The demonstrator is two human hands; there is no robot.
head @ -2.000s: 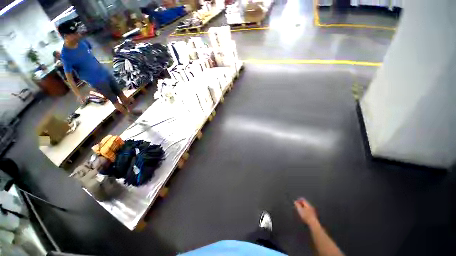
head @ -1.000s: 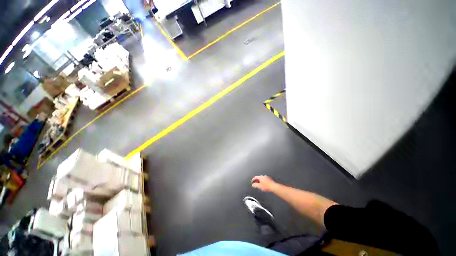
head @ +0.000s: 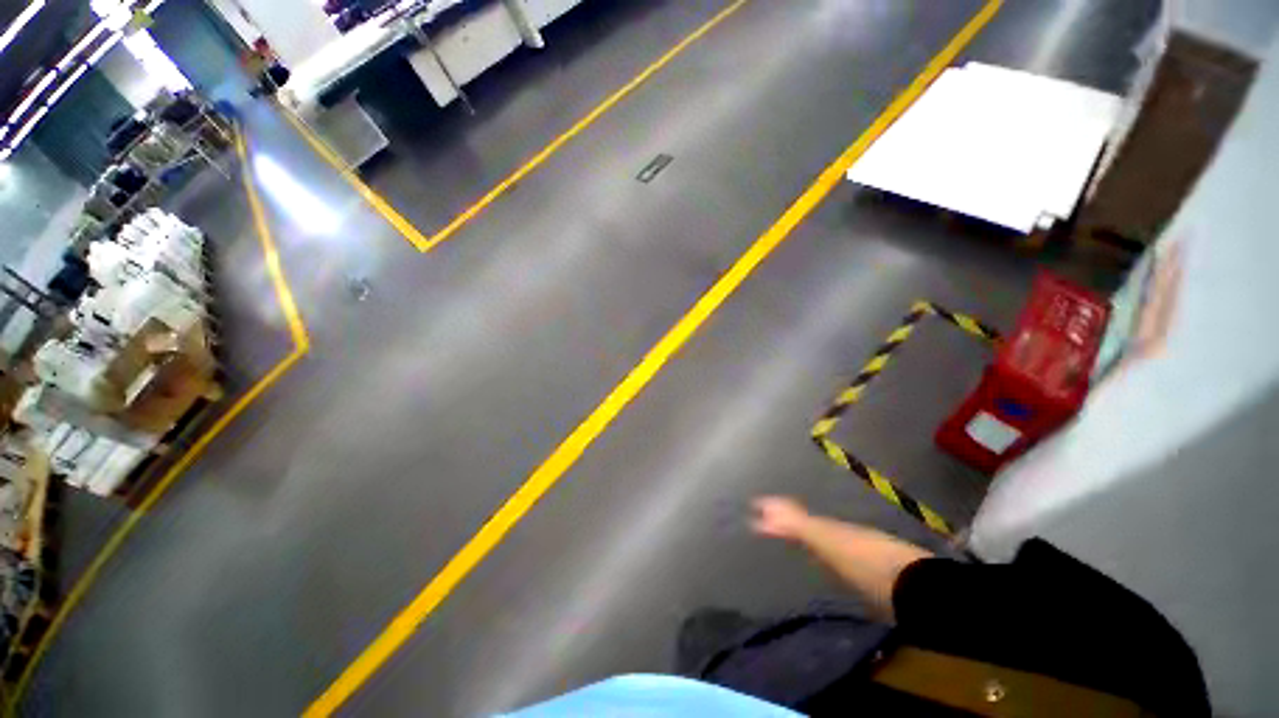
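Observation:
My right hand [head: 779,516] is low in the head view, right of centre, over the grey floor. It is small and blurred; nothing shows in it, and its finger position is unclear. My left hand is not in view. A long yellow floor line [head: 659,354] runs diagonally ahead. A red box [head: 1049,337], with a lower red part bearing a white label, stands on the right against a white pillar [head: 1192,449]. Black-and-yellow tape [head: 873,484] marks the floor beside it.
A low stack with a white top [head: 996,140] stands at the upper right, beside a brown board [head: 1175,133]. Pallets with white bundles and an open carton [head: 152,376] stand on the left. A long white table or machine [head: 484,45] stands at the top, behind yellow lines.
The view has moved forward and turned right. The person and nearby pallets have left view; the red box and white-topped stack now show. My right hand remains low in view.

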